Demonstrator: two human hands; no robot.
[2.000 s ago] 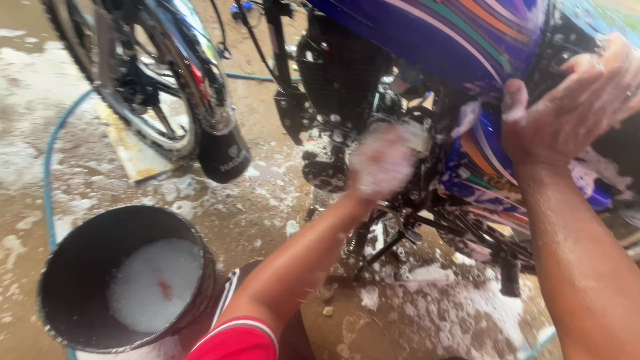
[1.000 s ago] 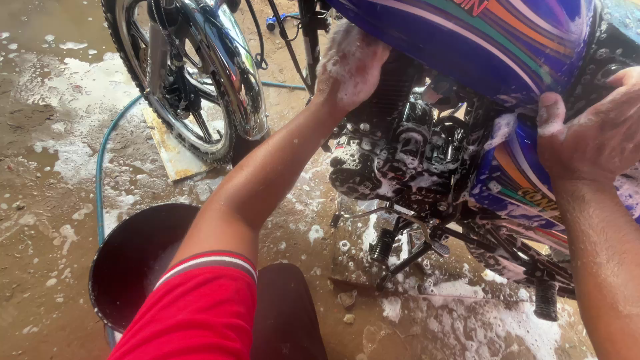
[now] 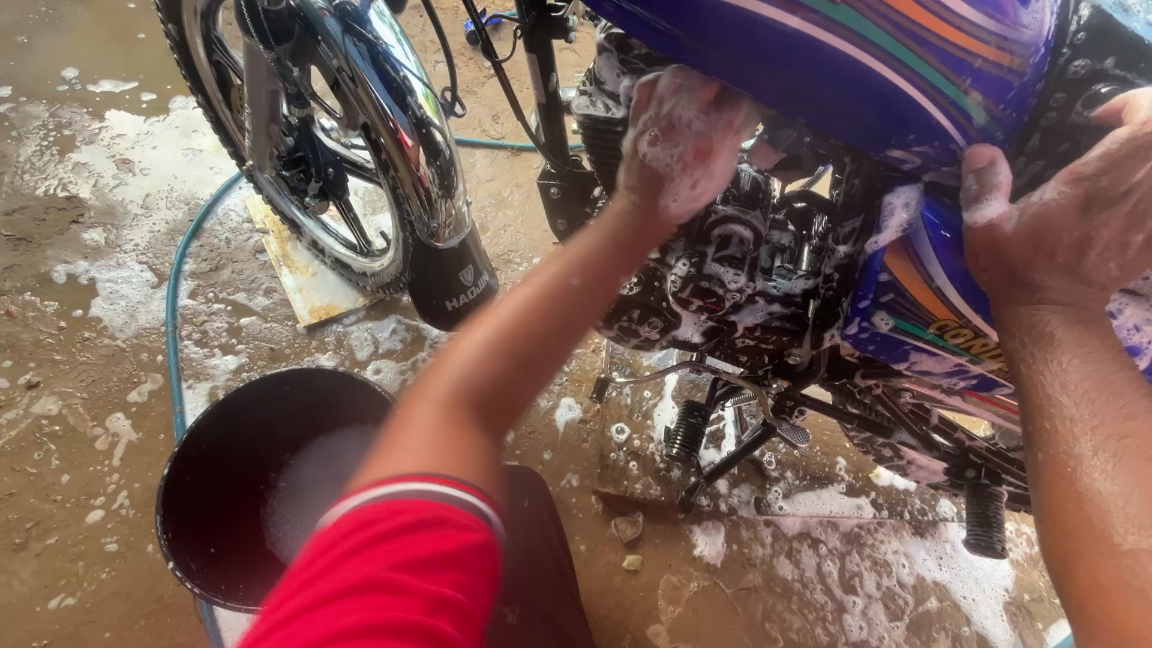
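Note:
A motorcycle stands across the view with suds on its black engine (image 3: 720,261). My left hand (image 3: 688,139), coated in foam, reaches to the upper engine just under the blue fuel tank (image 3: 837,72); its fingers are partly hidden, and whether it holds a cloth or sponge cannot be told. My right hand (image 3: 1062,207), wet and foamy, rests with its thumb at the tank's lower rear edge, fingers apart, above the blue side cover (image 3: 936,315).
A black bucket (image 3: 216,477) with sudsy water stands at lower left, beside a blue-green hose (image 3: 175,306). The front wheel (image 3: 360,238) is on a board (image 3: 292,270). A gear lever (image 3: 666,371) and footpegs (image 3: 688,432) stick out low. Foam covers parts of the wet ground.
My left hand was low at the engine two seconds ago, then rose to the engine's front under the tank; it is now slightly farther back along it. My right hand stays by the tank's rear.

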